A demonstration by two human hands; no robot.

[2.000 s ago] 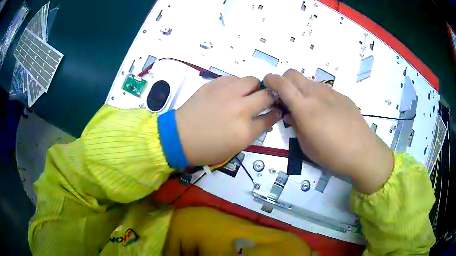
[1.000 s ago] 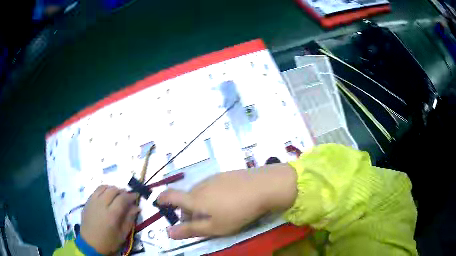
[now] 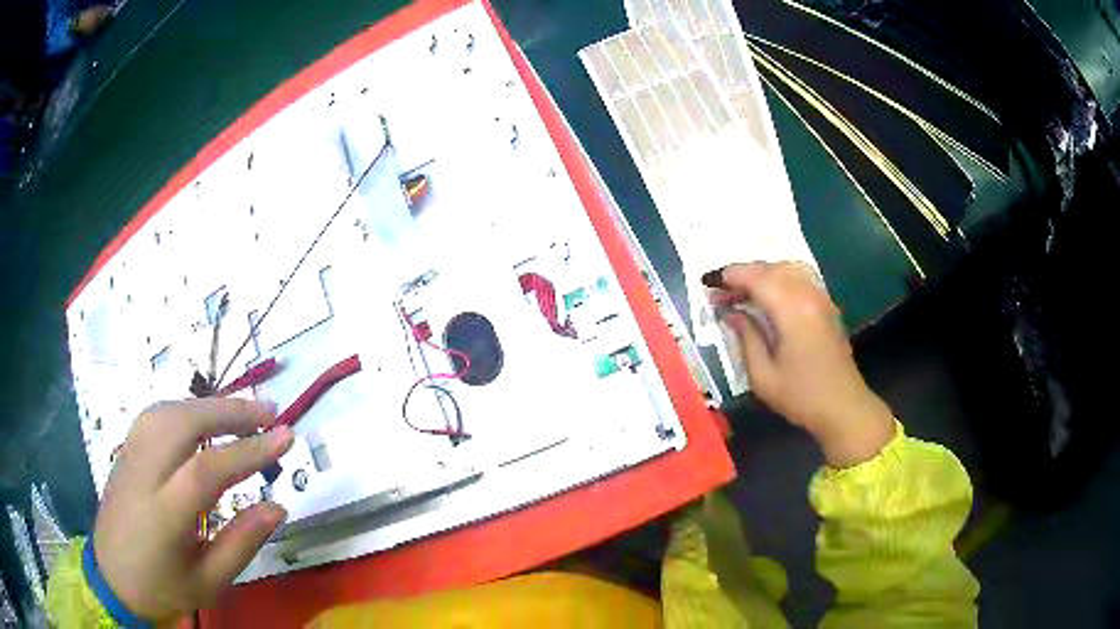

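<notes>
The white display back (image 3: 295, 234) lies tilted in view. My left hand (image 3: 184, 504) is over its lower left part, fingers apart and empty. Red-and-black cable bundles (image 3: 322, 383) run beside its fingertips, with black tape partly hidden under them. A thin black wire (image 3: 301, 258) runs from a dark tape piece (image 3: 203, 383) up to a slot. My right hand (image 3: 805, 356) is off the panel's right side, over the white sticker sheets (image 3: 719, 184). A small black tape piece (image 3: 712, 279) shows at its fingertips.
Red foam (image 3: 688, 473) borders the panel. A black speaker (image 3: 473, 347) and a small green circuit board (image 3: 617, 359) sit near its right end. Long yellow-edged black strips (image 3: 872, 160) lie beyond the sheets. A metal bracket (image 3: 369, 510) lies along the lower edge.
My right hand has moved from the panel to the sticker sheets on the right. My left hand's fingers have spread away from the cables. The view has shifted right.
</notes>
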